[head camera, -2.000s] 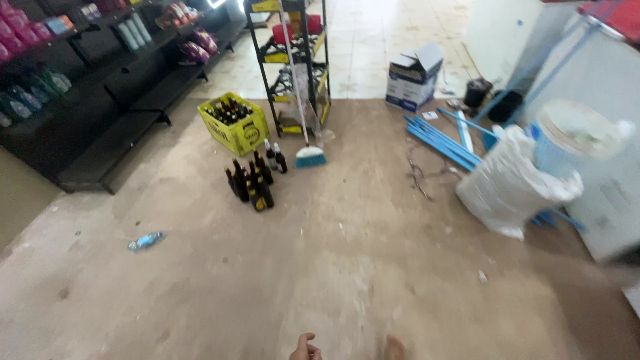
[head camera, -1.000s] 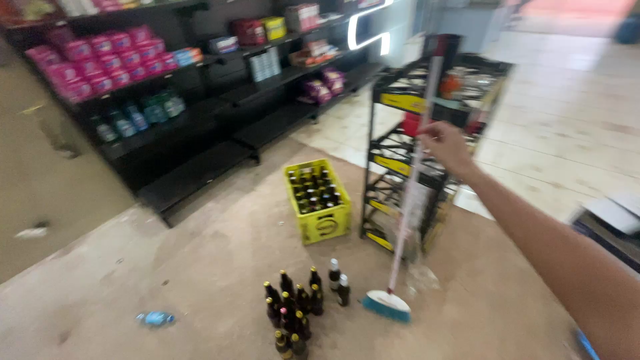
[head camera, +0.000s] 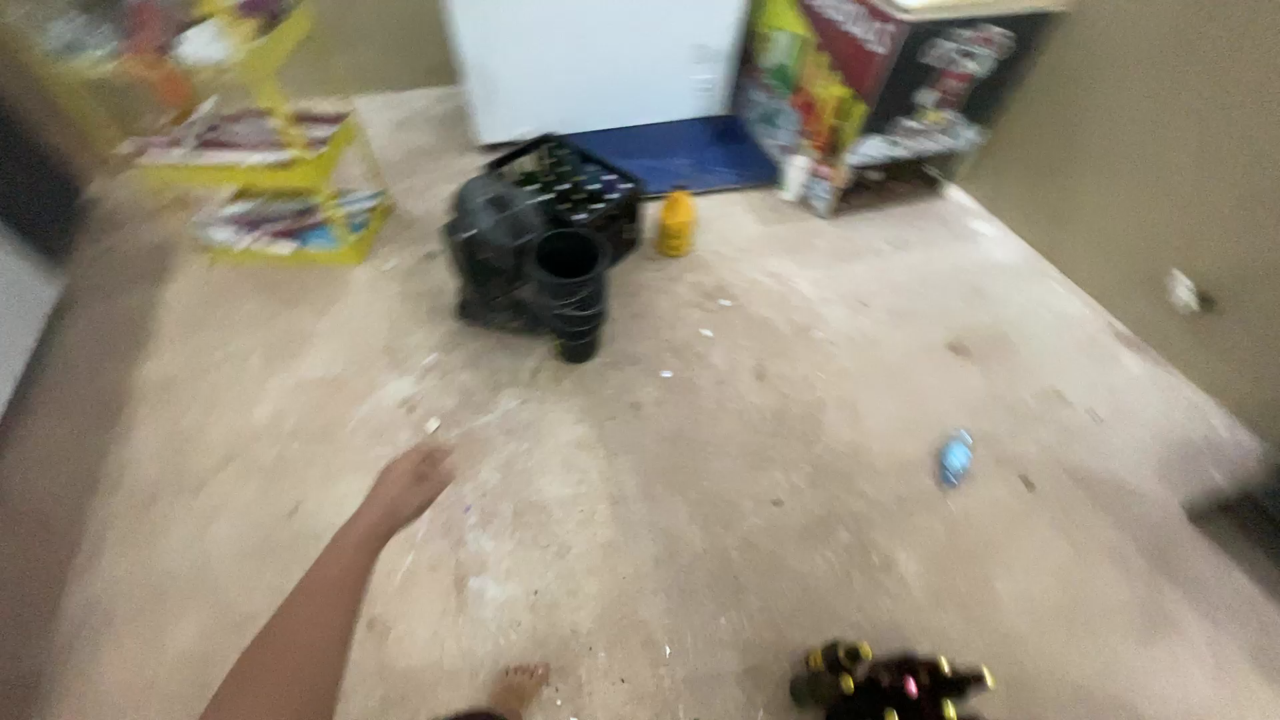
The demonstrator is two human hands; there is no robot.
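Note:
My left hand [head camera: 410, 485] reaches out over the floor from the lower left, blurred, with no object seen in it; its fingers are too blurred to read. My right hand is out of frame. Beyond the left hand stand a stack of black plastic buckets or pots [head camera: 572, 290], a black plastic bag or covered object [head camera: 495, 240] and a black crate of bottles [head camera: 632, 205]. A yellow plastic bottle [head camera: 677, 225] stands right of the crate. Dark glass bottles [head camera: 905, 685] are grouped at the bottom right edge.
A crumpled blue plastic bottle [head camera: 956, 459] lies on the floor at right. At the back are a yellow display rack [head camera: 345, 150], a white cabinet or freezer [head camera: 600, 65], a blue panel [head camera: 680, 155] and a printed display stand [head camera: 880, 90]. A wall [head camera: 1150, 200] runs along the right.
The view has swung far round to another part of the room. One second ago a hand held the broom handle by the rack; now the broom is out of view.

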